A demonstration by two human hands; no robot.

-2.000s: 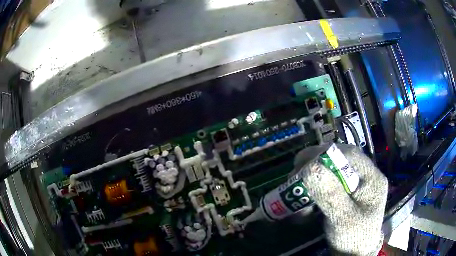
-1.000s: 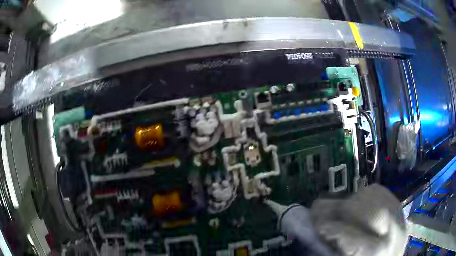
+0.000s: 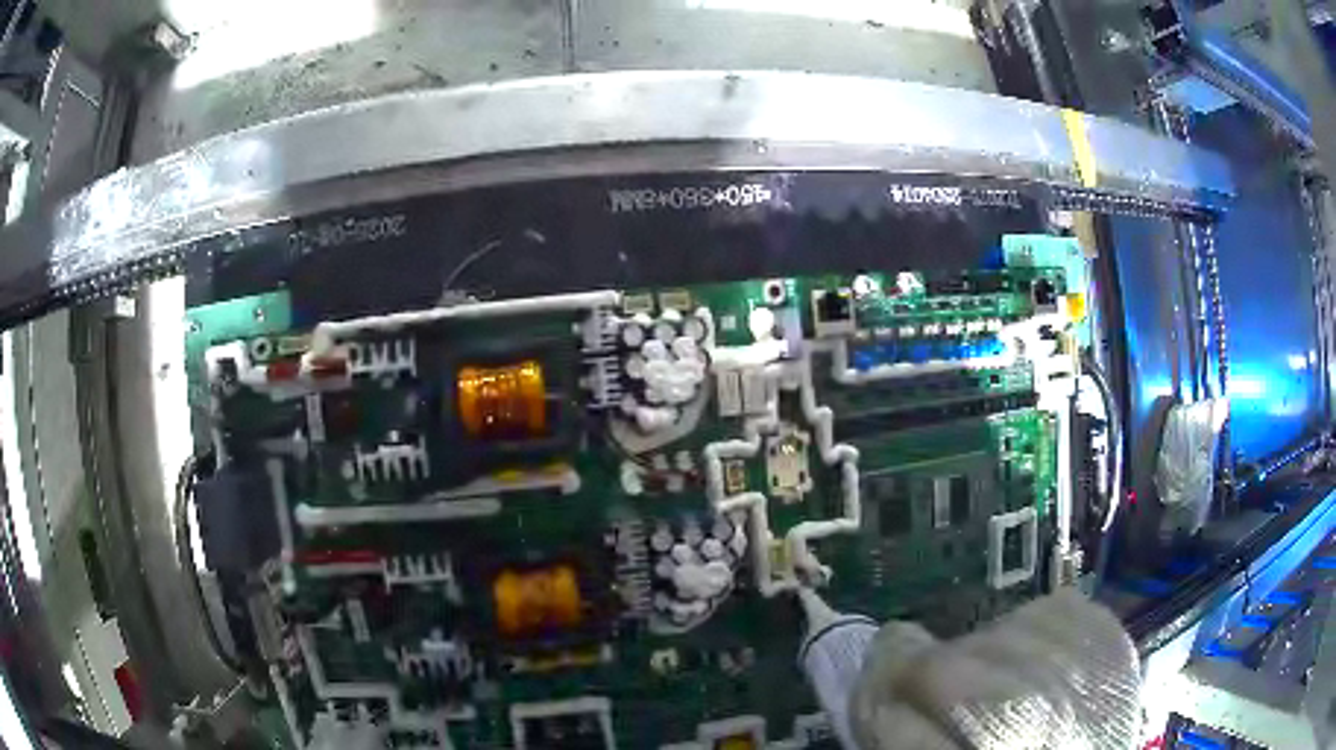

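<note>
A green circuit board crowded with parts lies in a black carrier. Thick white adhesive beads run in angular outlines on it, and white clumps surround round capacitors. My right hand, in an off-white knit glove, comes in at the bottom right, shut on an adhesive tube. The tube's pale nozzle points up-left, its tip at or just over the lower end of the central bead outline; contact is unclear. The glove and picture edge hide most of the tube. My left hand is not in view.
A silver conveyor rail with yellow tape crosses behind the carrier. Orange-copper blocks stand on the board's left half. A crumpled clear plastic piece hangs at right by a blue surface. Dark cables curve at left.
The view has shifted, showing more of the board's lower part. My right hand and tube sit lower in the picture, and the tube's print is now hidden. The nozzle remains near the same bead end.
</note>
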